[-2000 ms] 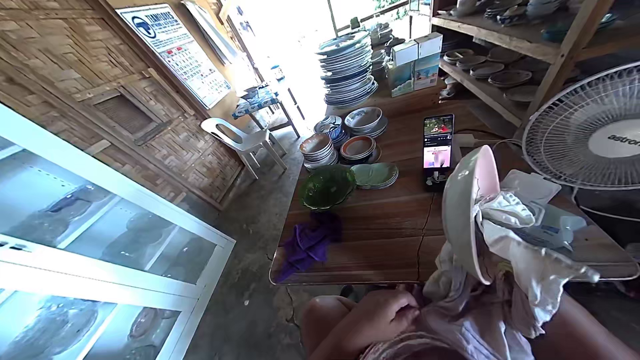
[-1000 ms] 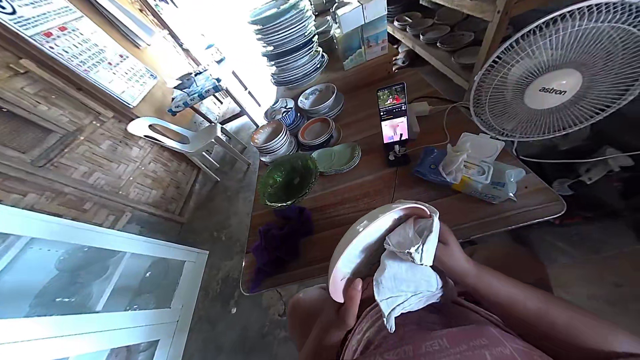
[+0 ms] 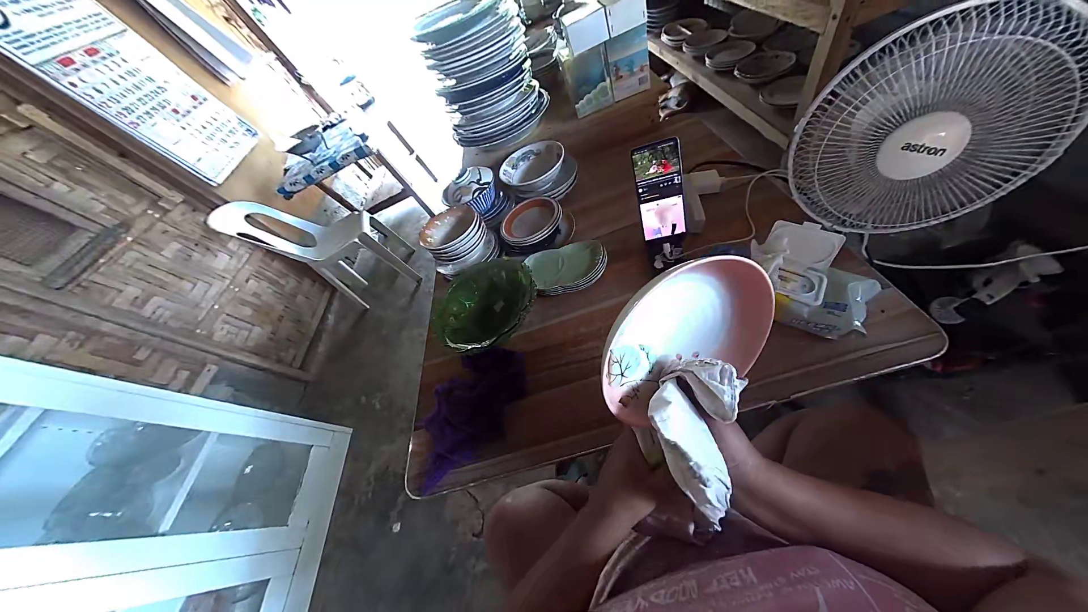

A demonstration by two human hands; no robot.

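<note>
A pink-rimmed ceramic bowl (image 3: 701, 319) with a painted branch pattern is tilted over my lap, its inside showing. My left hand (image 3: 633, 467) grips its lower edge from beneath. A white cloth (image 3: 693, 442) lies over the near rim and hangs down, with my right hand (image 3: 733, 442) on it at the bowl's lower right; the cloth hides most of those fingers. On the wooden table (image 3: 561, 365), a green glass bowl (image 3: 486, 304) stands beside stacked green leaf-shaped plates (image 3: 568, 265), and a purple cloth (image 3: 472, 408) lies at the left corner.
Stacked bowls (image 3: 459, 238) and a tall plate stack (image 3: 484, 76) stand farther back. A smartphone (image 3: 659, 191) stands upright near an open wipes pack (image 3: 820, 293). An electric fan (image 3: 926, 140) is at right. A white chair (image 3: 314, 242) and a glass-doored cabinet (image 3: 170, 476) are at left.
The bowl has turned from nearly edge-on so that its inside now shows. The cloth has moved with my right hand to the near rim. The view has shifted.
</note>
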